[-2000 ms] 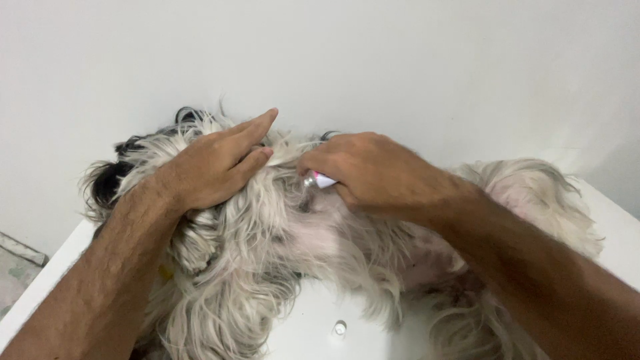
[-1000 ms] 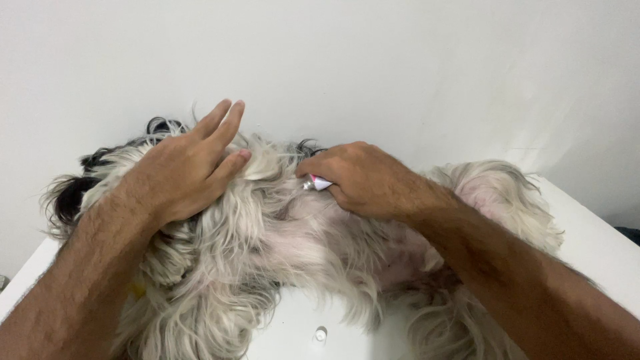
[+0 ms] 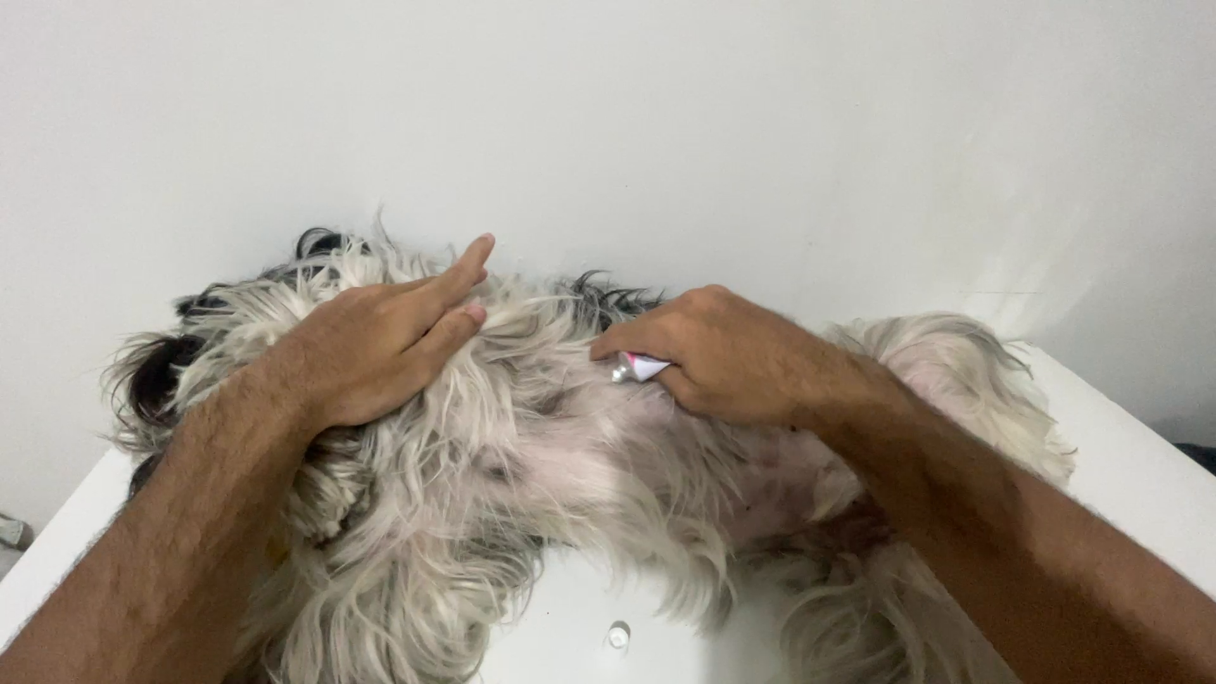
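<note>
A long-haired dog (image 3: 570, 465) with pale and dark fur lies on a white table, its belly skin partly showing. My left hand (image 3: 394, 347) rests flat on the fur of its upper body, fingers stretched out, holding nothing. Between the thumb and fingers of my right hand (image 3: 712, 351) is a small white and pink squeeze tube (image 3: 644, 367), its metal nozzle uncapped and pointing left, close over the dog's chest. Part of the tube is hidden in the hand. A small white cap (image 3: 618, 635) stands on the table below the belly.
The white table top (image 3: 1102, 427) shows at both sides of the dog. A pale wall (image 3: 608, 142) rises right behind its back. Something dark (image 3: 1199, 456) is at the far right edge, and a small light-coloured object (image 3: 11, 532) lies beyond the table at left.
My left hand was raised with its fingers spread a second ago; now it lies lower on the fur with fingers closer together. My right hand keeps hold of the tube.
</note>
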